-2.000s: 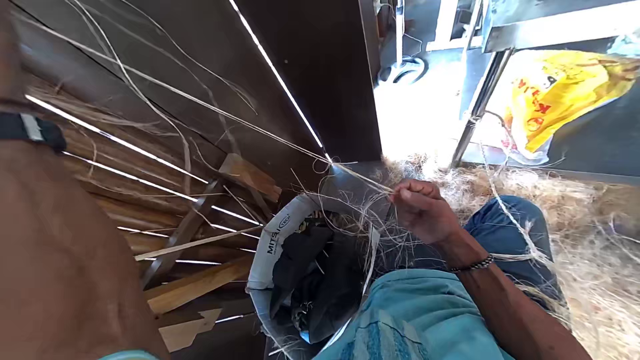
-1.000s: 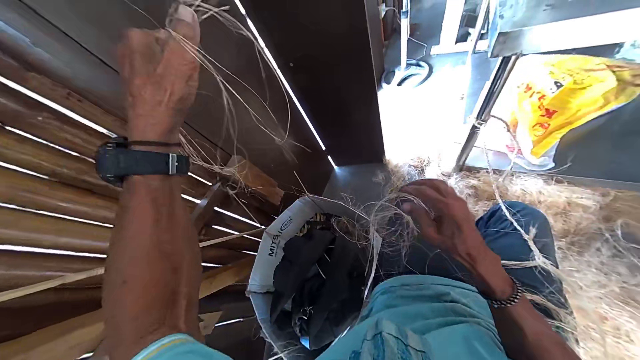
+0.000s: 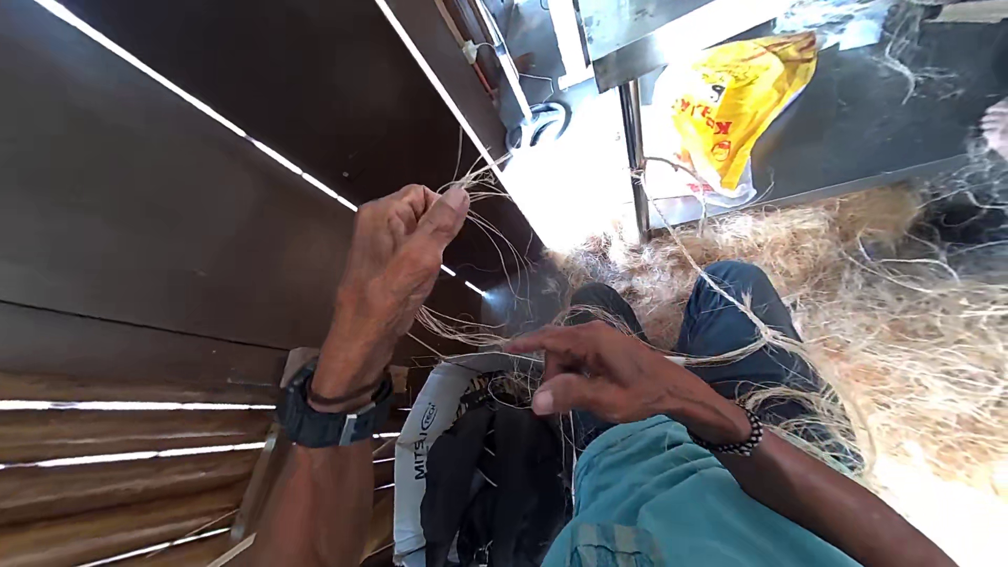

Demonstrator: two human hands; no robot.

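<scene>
My left hand, with a dark watch on the wrist, is raised and closed on one end of a thin bundle of pale plant fibres. Loose ends fan out past its thumb. More strands hang below it and run toward my right hand. That hand is lower, over my lap, its index finger extended and thumb apart; the strands pass by its fingertips, and no grip on them shows. A knotted fibre cord runs from a metal table leg across my knee.
A white sack with dark cloth inside stands beside my left leg. Tangled fibre covers the floor at right. A yellow plastic bag lies beyond the table leg. Dark panels and a slatted wooden wall stand at left.
My left hand has moved from the upper left toward the middle, still with fibres in it. The fingers of my right hand have spread from a more closed pose.
</scene>
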